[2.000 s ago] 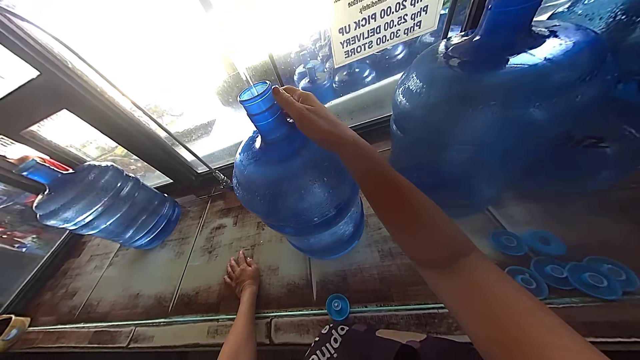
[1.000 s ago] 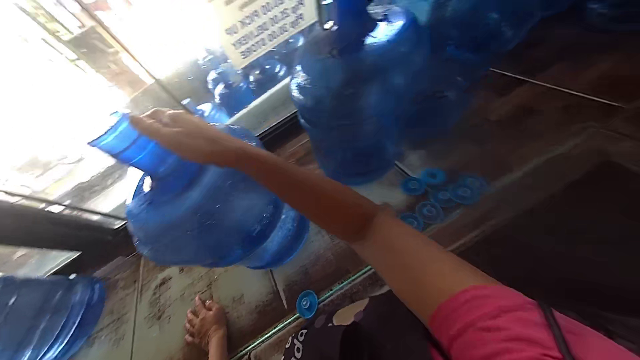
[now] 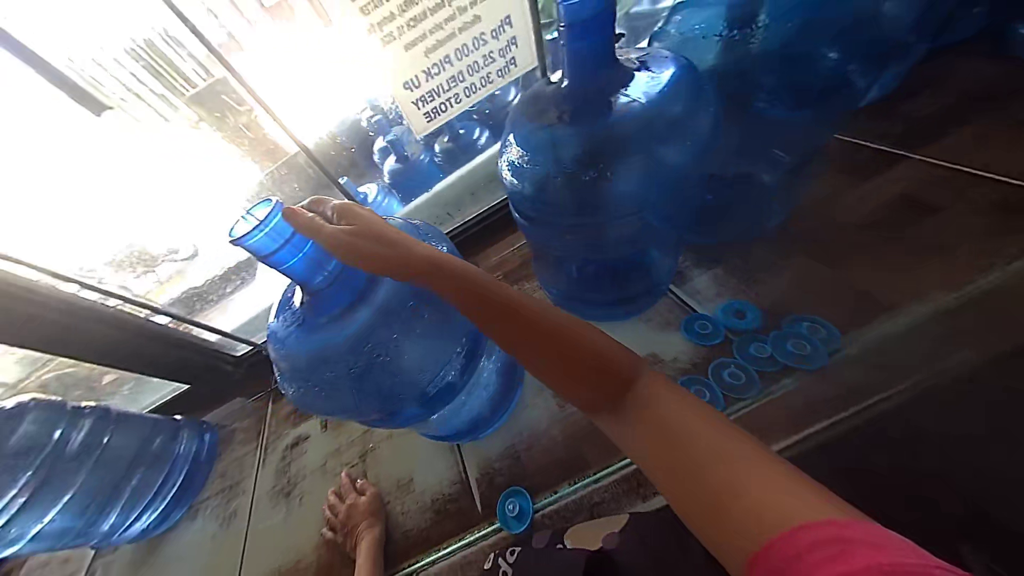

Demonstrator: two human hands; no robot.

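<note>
A large blue plastic water jug stands on the tiled surface in the middle, tilted in the view, its open neck toward the upper left. My right hand rests on the side of that neck, fingers near the rim; whether it grips is hard to tell, as the fingertips are partly hidden. Below the jug, my left hand lies on the tiles with fingers spread and holds nothing. A single blue plastic cap is at the near edge, right of my left hand.
Another blue jug is at the far left. More jugs stand at the upper right. Several blue caps lie on the tiles beside them. A glass window with a printed sign is behind; further jugs show through it.
The view has turned toward the right, strongly since two seconds ago. My right hand stays at the jug's neck, and my left hand stays on the tiles.
</note>
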